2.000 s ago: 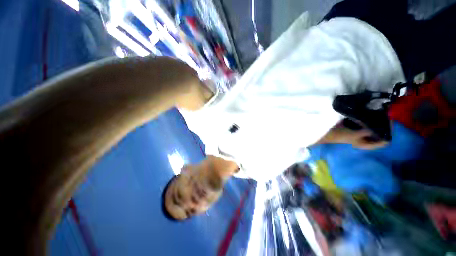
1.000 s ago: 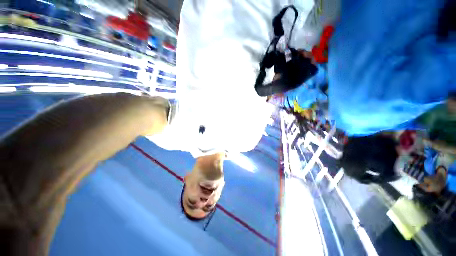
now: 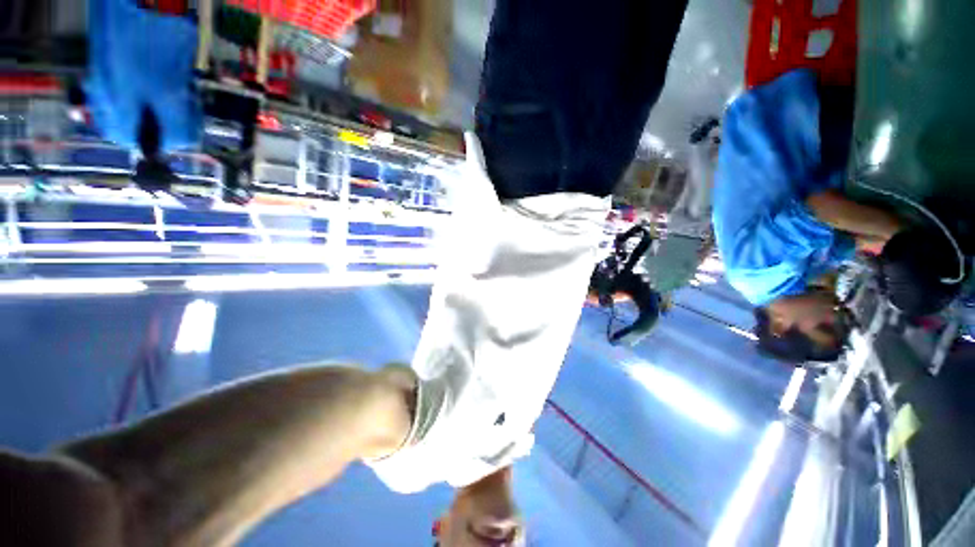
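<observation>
The view is upside down and partly blurred. Nearest is a person in a white shirt (image 3: 497,321) and dark trousers. This person's bare arm (image 3: 267,433) reaches to the camera at the lower left, and its hand is cut off or too close to make out. A black head strap (image 3: 645,305) hangs at the person's other side, by a barely visible hand. Neither of my own hands can be identified in the picture.
A person in a blue smock (image 3: 759,192) sits at the right, by a red stool (image 3: 796,48) and a dark green surface (image 3: 922,107). Another blue smock (image 3: 141,75) shows at the upper left. A brown cardboard box (image 3: 406,53) and a red crate (image 3: 315,13) are at the top.
The view has turned and shifted. The person in white now shows lower, with dark trousers in view and the face partly cut off. The blue-smocked person and red stool show more fully.
</observation>
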